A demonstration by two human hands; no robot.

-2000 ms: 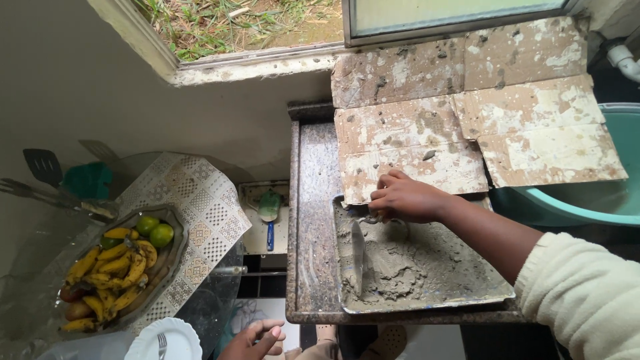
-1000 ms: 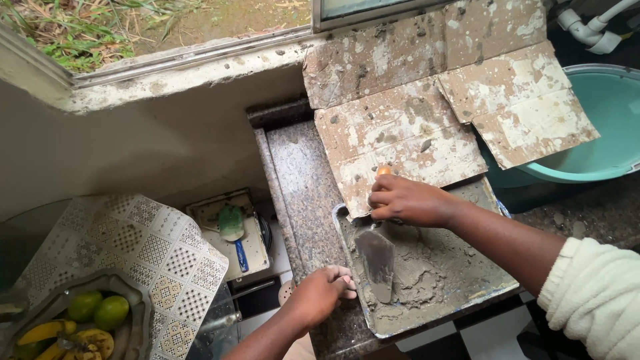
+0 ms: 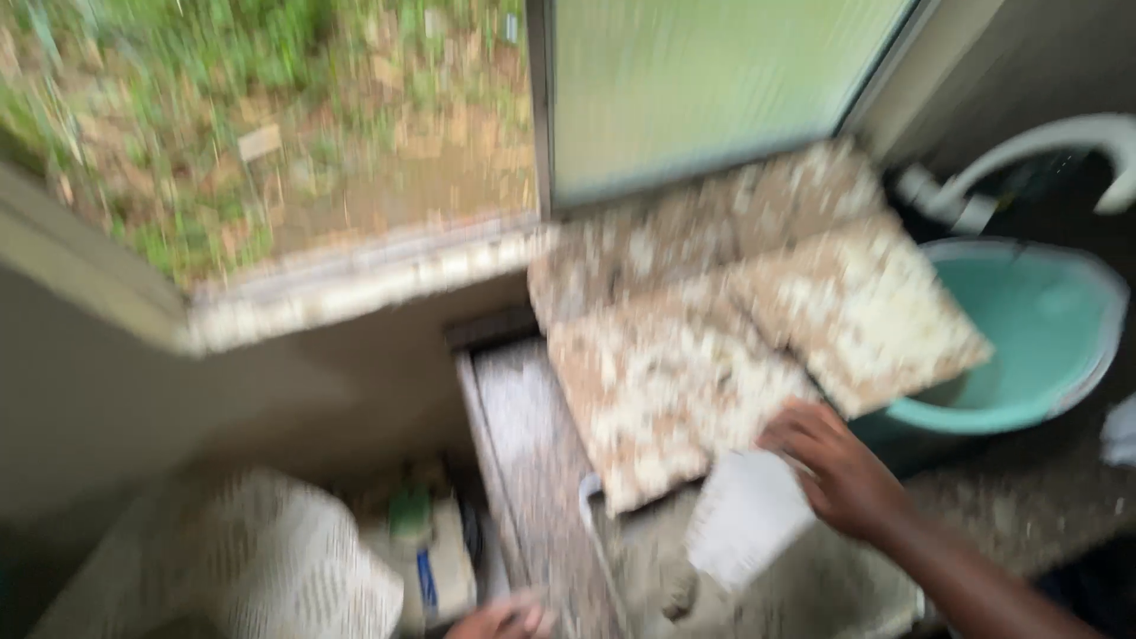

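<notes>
The picture is blurred by motion. My right hand (image 3: 821,457) is closed round the handle of a trowel, whose pale, shining blade (image 3: 750,519) hangs above the tray (image 3: 603,532) of grey mortar (image 3: 719,586). The handle itself is mostly hidden by my fingers. A small lump of mortar shows just below the blade. At the bottom edge my left hand (image 3: 506,617) is partly in view, left of the granite counter (image 3: 532,444); its fingers are too blurred to read. Splattered cardboard (image 3: 674,382) covers the tray's far edge.
A teal basin (image 3: 1047,319) stands at the right, below a white pipe (image 3: 1038,160). The window sill (image 3: 355,297) runs behind. Down at the left are a patterned tablecloth (image 3: 293,550) and a brush with a blue handle (image 3: 426,577), lying on a pale container.
The trowel has lifted from the mortar and its blade is turned. My left hand, beside the tray one second ago, is now lower and left of the counter. The view has shifted.
</notes>
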